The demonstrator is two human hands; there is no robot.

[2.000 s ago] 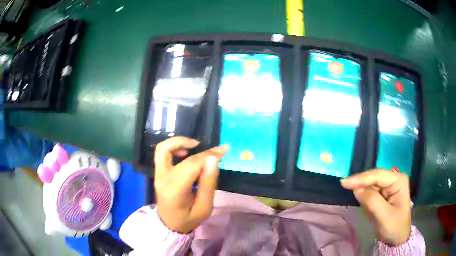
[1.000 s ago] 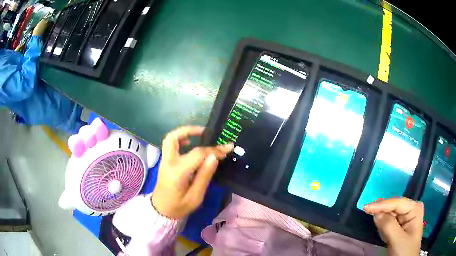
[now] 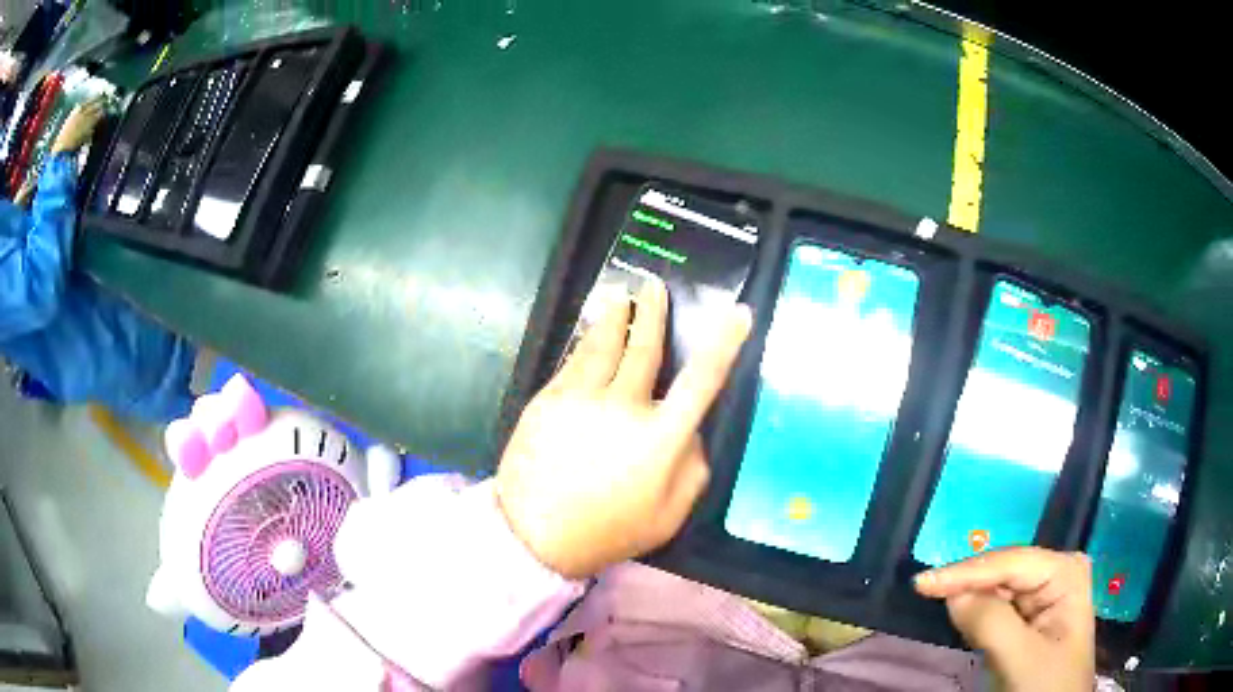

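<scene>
A black four-slot phone tray (image 3: 933, 325) lies on the green surface. The leftmost smartphone (image 3: 690, 250) has a dark screen with green text lines. My left hand (image 3: 615, 439) is over its lower part, fingers spread, fingertips on or just above the glass. The other phones, a second (image 3: 832, 392), a third (image 3: 1007, 419) and a fourth (image 3: 1149, 466), show teal screens with small orange or red icons. My right hand (image 3: 1021, 608) is at the tray's front edge below the third phone, index finger extended, holding nothing visible. Its lower part is cut off by the picture's edge.
Another phone tray (image 3: 277, 243) with dark phones lies at the upper left. A person's blue sleeve (image 3: 52, 243) and hand (image 3: 79, 125) are beyond it. A white-pink cat-shaped fan (image 3: 277, 527) stands at the lower left. A yellow stripe (image 3: 970, 129) crosses the green surface (image 3: 446, 162).
My left hand has moved up and right over the leftmost phone, its fingers now spread. That phone's screen went from no clear text to many green lines, and now shows fewer visible lines.
</scene>
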